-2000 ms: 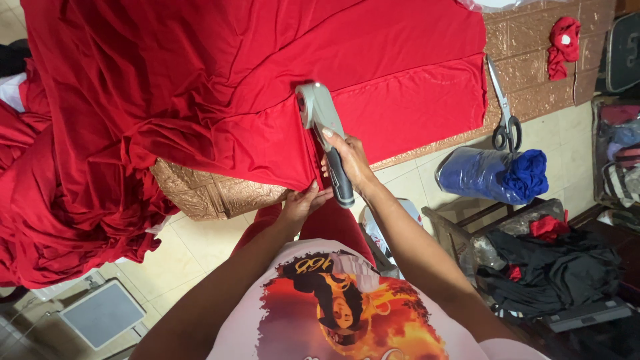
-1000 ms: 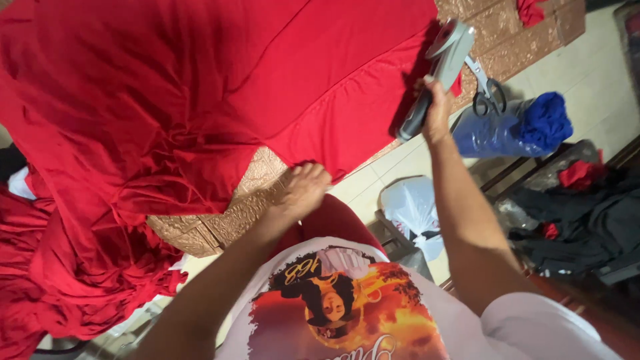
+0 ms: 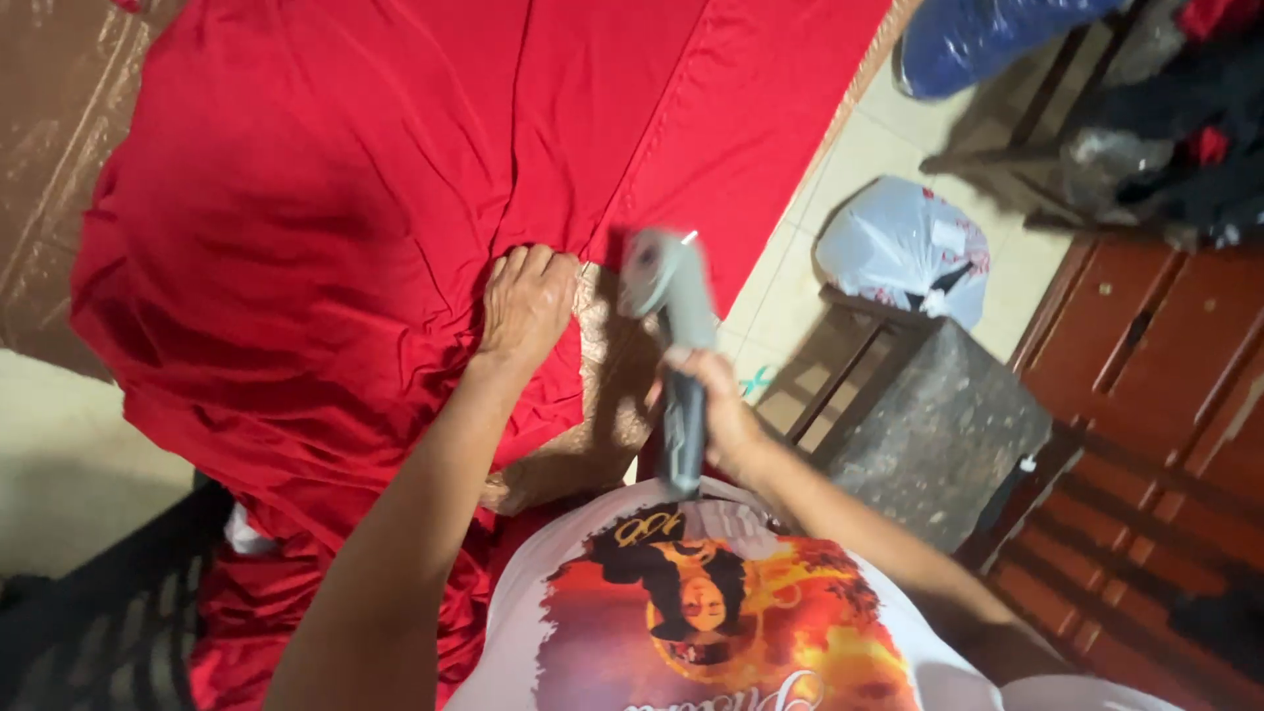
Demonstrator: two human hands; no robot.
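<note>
Red fabric [image 3: 326,197] lies in folds over a table with a gold-brown embossed cover [image 3: 612,395] and hangs off its near side. My left hand [image 3: 530,296] rests on the fabric's edge with fingers curled; whether it pinches cloth is not plain. Around the dark handle of a grey handheld cordless cutter [image 3: 671,272], blurred by motion, my right hand [image 3: 716,395] is closed. The tool is held over the bare strip of cover, right of my left hand, with its rounded head pointing away from me.
A tied white plastic bag [image 3: 904,247] sits by a grey speckled box-like stand [image 3: 928,434] at the right. Blue material in clear plastic [image 3: 987,44] is at the top right, near dark cloth. Reddish-brown wooden panels [image 3: 1136,395] stand at the right edge.
My right hand has brought the cutter back toward my body from the far right of the fabric. My left hand has moved onto the red fabric's edge. The view has shifted strongly.
</note>
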